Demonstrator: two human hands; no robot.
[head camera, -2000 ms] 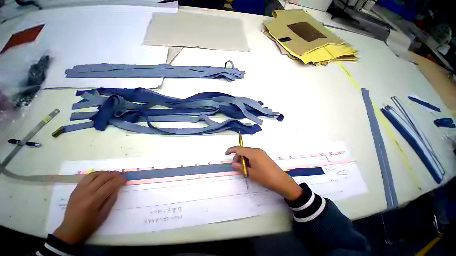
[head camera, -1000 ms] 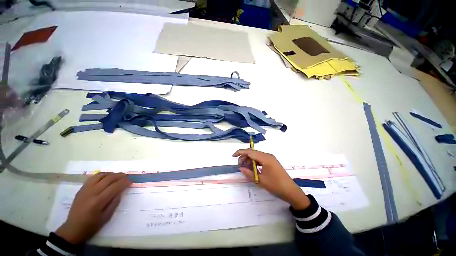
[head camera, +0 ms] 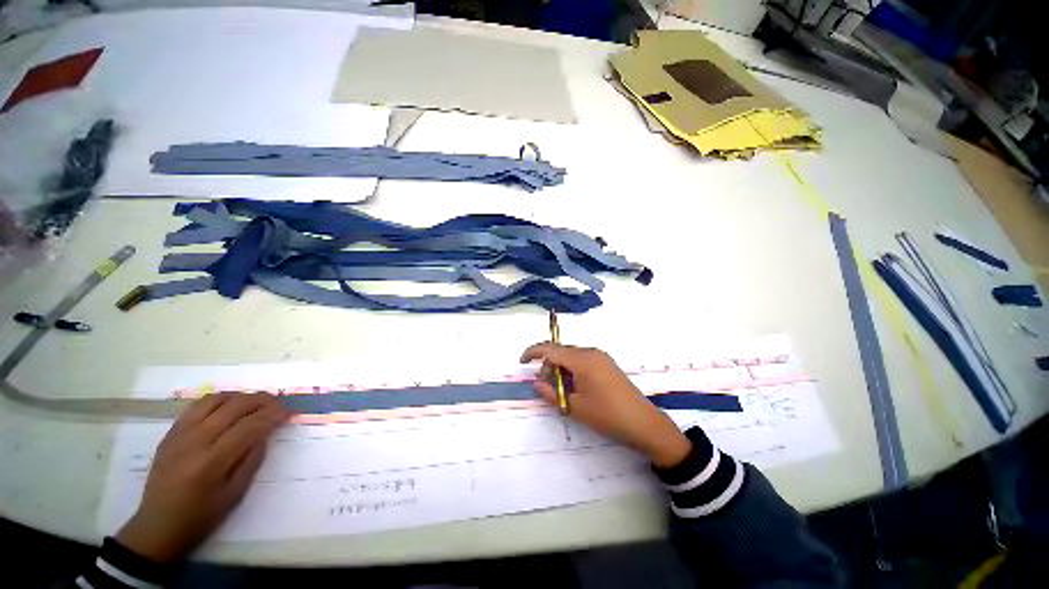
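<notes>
A white paper template (head camera: 460,472) with red lines and tick marks lies in front of me. A flat blue-grey strip (head camera: 403,398) lies along its red lines. My left hand (head camera: 207,466) presses flat on the strip's left part. My right hand (head camera: 598,397) holds a pencil (head camera: 559,362), point up and away from the paper, with its fingers at the strip. A darker piece of strip (head camera: 702,402) shows right of my right hand. A beige-grey tail (head camera: 86,406) runs left past the paper and bends back. What lies beneath my hands is hidden.
Tangled blue-grey strips (head camera: 403,259) lie behind the template, with a straight bundle (head camera: 345,165) and a grey-beige board (head camera: 454,75) beyond. Stacked cards (head camera: 713,98) lie back right. Separate strips (head camera: 868,345) lie right. A pen (head camera: 52,322) and clear plastic bag (head camera: 46,173) are at left.
Compared with one second ago, the strip near my right hand lies lower, along the red lines. My right hand still holds the pencil. My left hand keeps its place on the strip. The view has shifted slightly.
</notes>
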